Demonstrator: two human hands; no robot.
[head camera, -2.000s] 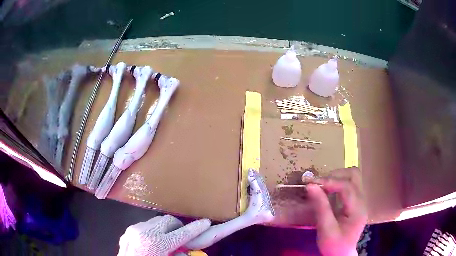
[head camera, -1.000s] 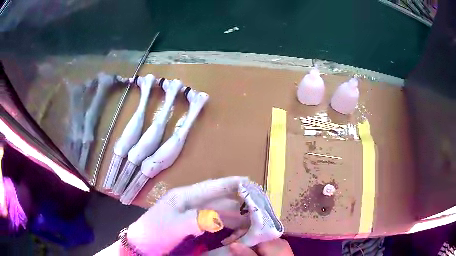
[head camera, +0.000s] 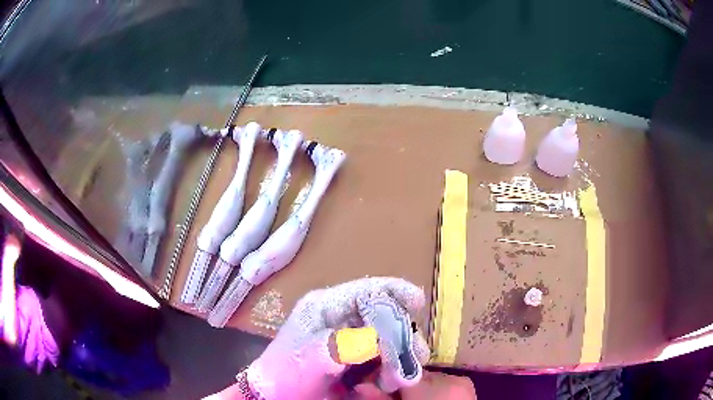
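Note:
My left hand (head camera: 313, 336), in a white knit glove with a yellow wrap on the thumb, is shut on a white-grey moulded part (head camera: 395, 336) near the bench's front edge. The part's hollow open end faces up and shows grey inside. My right hand (head camera: 442, 389) is bare and mostly cut off by the bottom edge. It is at the part's lower side; its fingertips are hidden, so its grip cannot be told. A small whitish cap (head camera: 533, 296) sits on the dark-spotted area of the board.
Three finished-looking limb parts (head camera: 266, 211) lie at left beside a long dark rod (head camera: 207, 176). Two squeeze bottles (head camera: 504, 139) stand at back right above thin pale sticks (head camera: 532, 195). Yellow tape strips (head camera: 451, 266) border the stained area. A green strip (head camera: 375, 47) runs behind.
My left hand has raised the part and turned its open end up. My right hand has moved from the whitish cap to the part; the stick it held is out of sight.

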